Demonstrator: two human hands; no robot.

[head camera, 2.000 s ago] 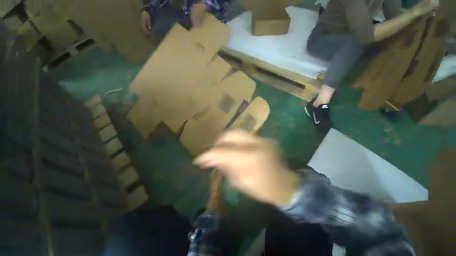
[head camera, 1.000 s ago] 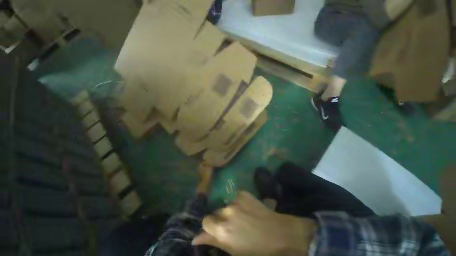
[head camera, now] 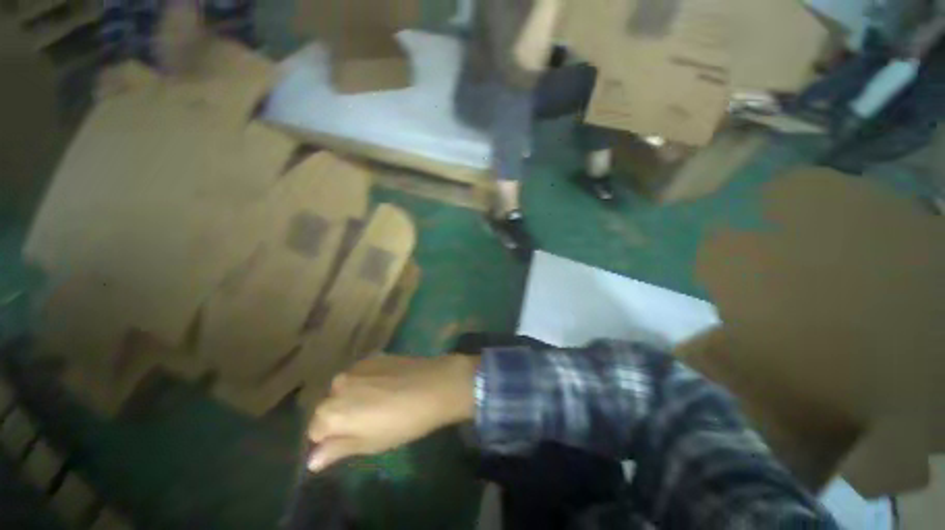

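Observation:
Stacked flat brown box blanks [head camera: 166,207] with rounded lobes and dark printed squares fill the left side. Their near lobes reach down to my right hand [head camera: 389,409], which is blurred at lower centre with fingers curled. I cannot tell whether it holds anything. My left hand does not show; only a dark blurred sleeve lies below my right hand. A brown part-folded box [head camera: 829,300] stands at the right.
A white board [head camera: 611,300] lies on the green floor by my dark-trousered leg. A white-covered pallet [head camera: 414,114] with a brown carton [head camera: 368,62] is behind. Seated co-workers are beyond; one holds a printed brown blank [head camera: 663,72]. Wooden pallet blocks show at lower left.
The view has swung right, bringing the part-folded box into view. The blanks appear further left and larger. My left hand, earlier at the blanks' near edge, is no longer visible.

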